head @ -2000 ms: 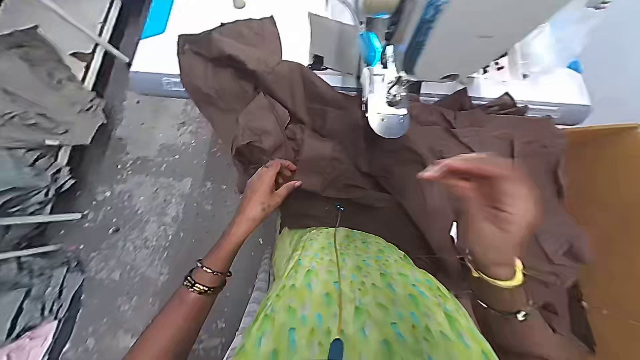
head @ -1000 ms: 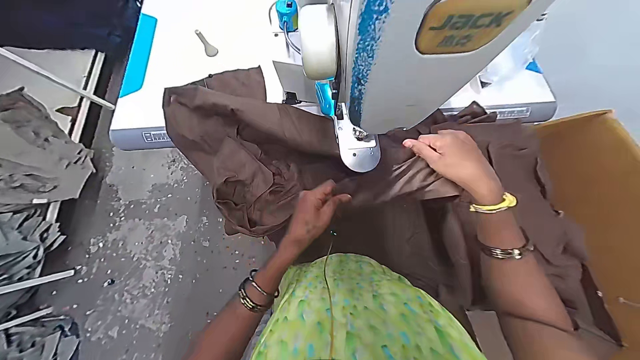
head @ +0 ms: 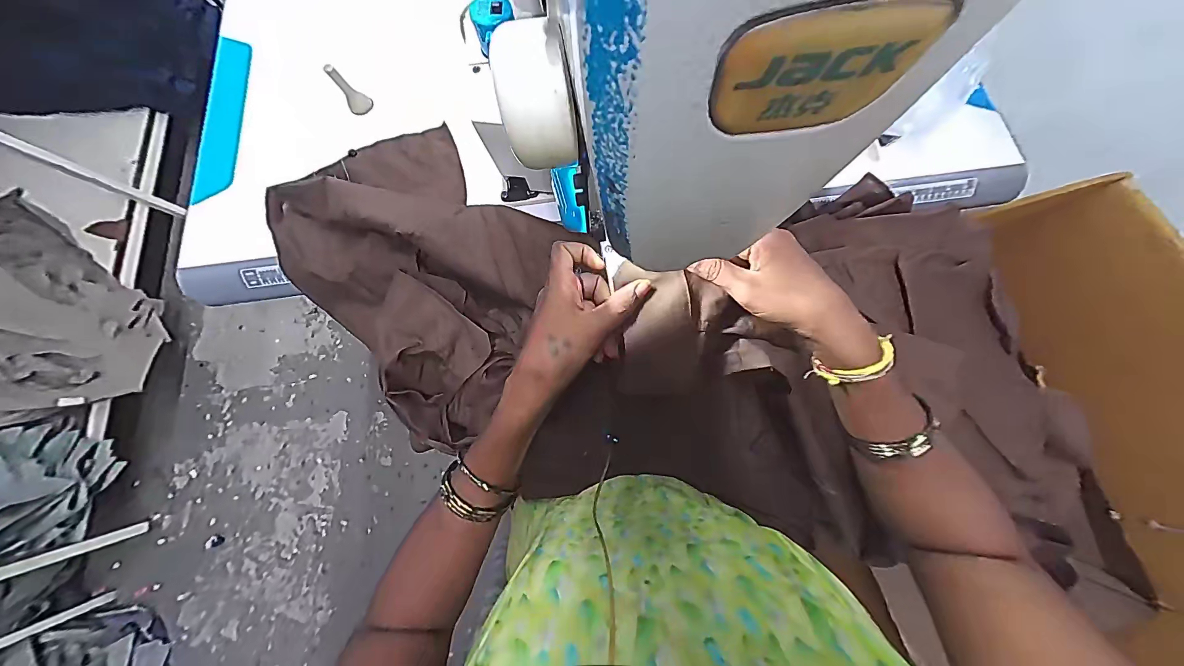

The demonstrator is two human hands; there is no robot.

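Dark brown fabric (head: 444, 250) lies bunched across the front of a Jack sewing machine (head: 684, 176) and hangs down over my lap. Just below the machine head, my left hand (head: 583, 314) pinches the cloth between thumb and fingers. To its right, my right hand (head: 786, 287) grips another part of the same cloth at a fold. A stretch of fabric spans the gap between both hands. The machine's head and my fingers hide the needle area.
A small pale tool (head: 349, 90) lies on the white machine table (head: 277, 120). At the right stands an open cardboard box (head: 1082, 305), with brown fabric against it. Grey fabric pieces (head: 74, 324) and pale bars are at the left, beside the worn floor (head: 268, 444).
My left hand has moved up to the machine head and now pinches the cloth there. My right hand has closed on the cloth. The view has shifted closer to the machine.
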